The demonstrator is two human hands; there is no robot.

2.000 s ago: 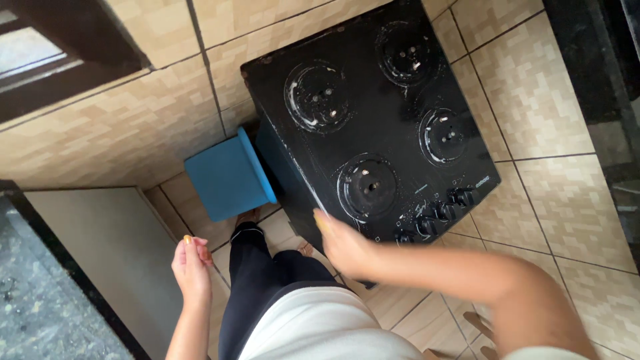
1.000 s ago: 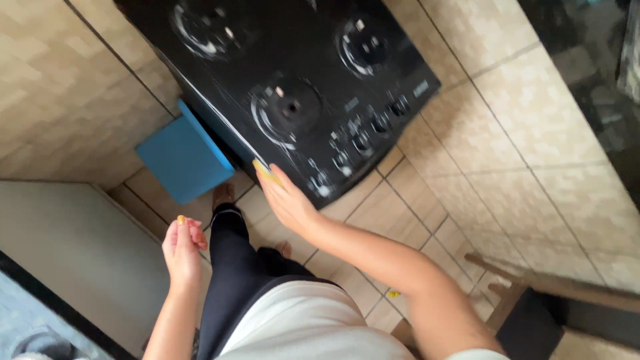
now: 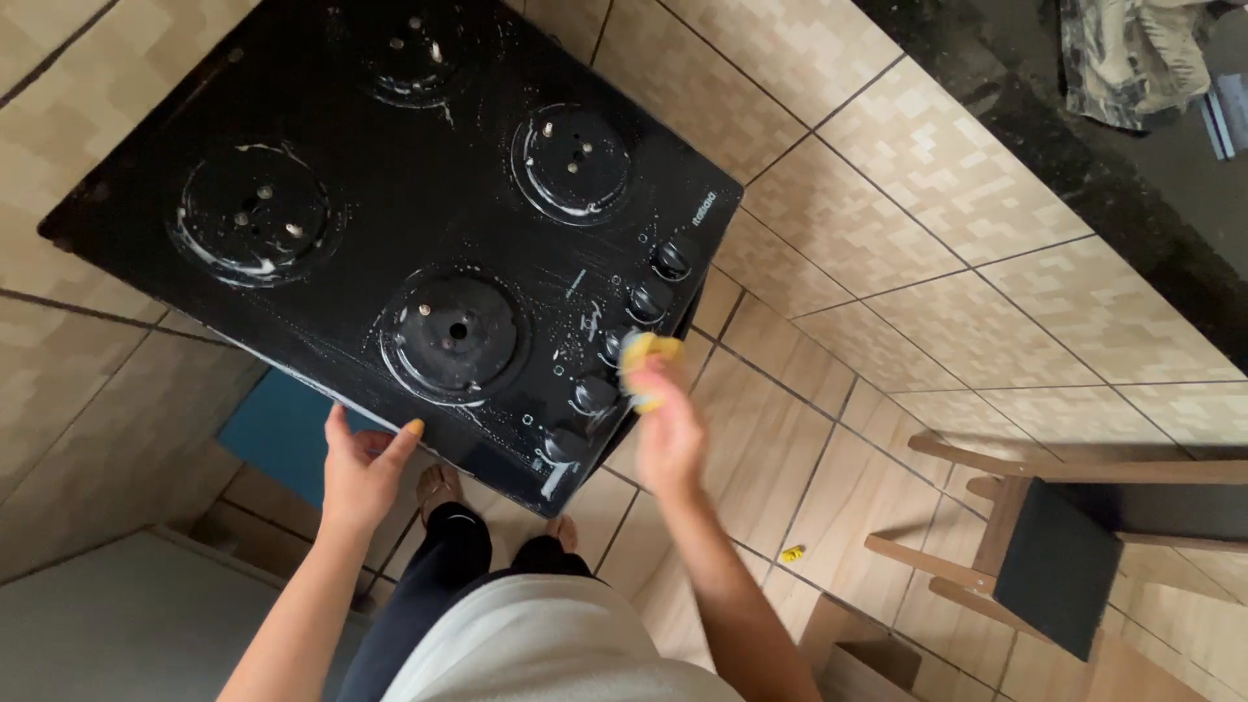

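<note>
A black gas cooktop [image 3: 390, 195] with four round burner wells, several bare burner nozzles and streaks of white suds fills the upper left. Its black control knobs [image 3: 647, 300] run along the edge nearest the right wall. My right hand [image 3: 668, 419], blurred, holds a yellow sponge [image 3: 648, 356] at the middle knobs. With fingers and thumb spread, my left hand [image 3: 363, 458] touches the cooktop's wet front-left edge and holds nothing. White suds lie beside the corner knob.
A blue bin or box [image 3: 283, 429] stands below the cooktop's left side. A wooden chair with a dark seat [image 3: 1058, 565] is at the lower right. A small yellow object [image 3: 792, 554] lies on the tiled floor. A dark stone counter [image 3: 1102, 195] holds a cloth [image 3: 1141, 58].
My right hand has moved with the sponge from the cooktop's side edge to the knobs. My left hand, held away from the stove before, now touches its edge. The view has shifted.
</note>
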